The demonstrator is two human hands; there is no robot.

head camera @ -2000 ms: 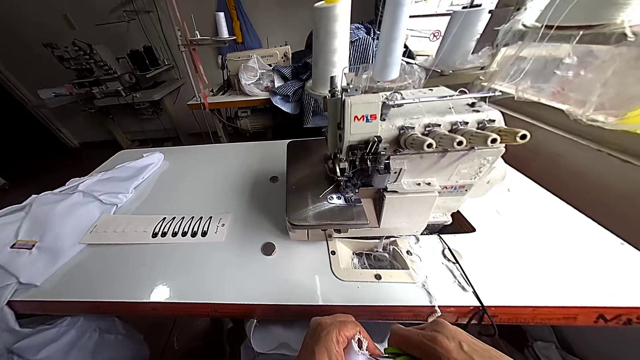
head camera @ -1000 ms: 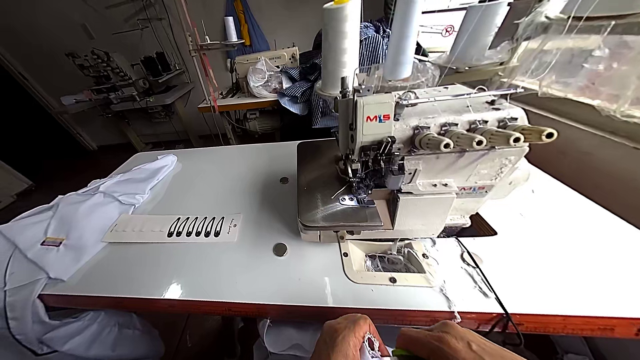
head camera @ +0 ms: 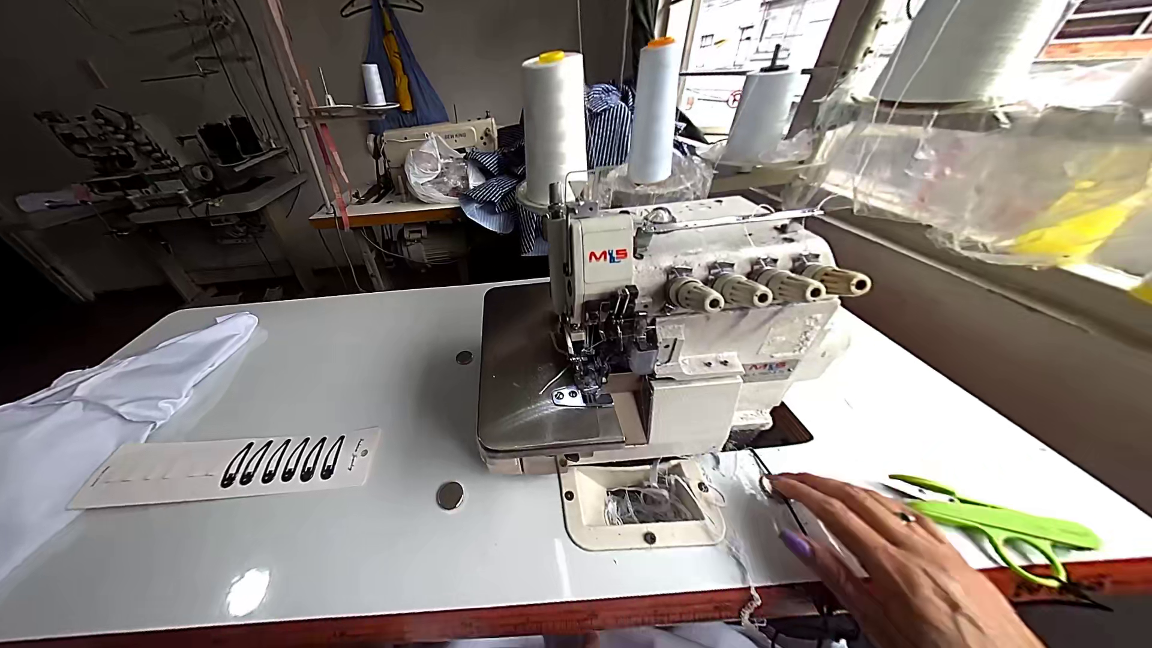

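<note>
My right hand (head camera: 895,562) rests palm down on the white table's near right part, thumb apart from the fingers. Its fingertips are at a small round disc (head camera: 767,486) and a black cord; nothing is plainly gripped. Just right of it lie green-handled scissors (head camera: 1008,526), partly overlapping at the table edge. My left hand is not in view. Left of my right hand stands a white overlock sewing machine (head camera: 702,333) with a metal plate (head camera: 526,378) and a waste opening (head camera: 643,504) full of thread scraps. White cloth (head camera: 657,637) shows below the near edge.
White cloth (head camera: 117,396) covers the table's left side, beside a card (head camera: 189,468) with several black hair clips. Thread cones (head camera: 553,126) stand behind the machine. Plastic-wrapped cones (head camera: 972,54) hang over the right, near the window. Other sewing machines (head camera: 441,135) stand farther back.
Both hands were together at the near edge with white cloth and a green tool. My right hand has moved up onto the table; the green scissors lie beside it. My left hand has left the view.
</note>
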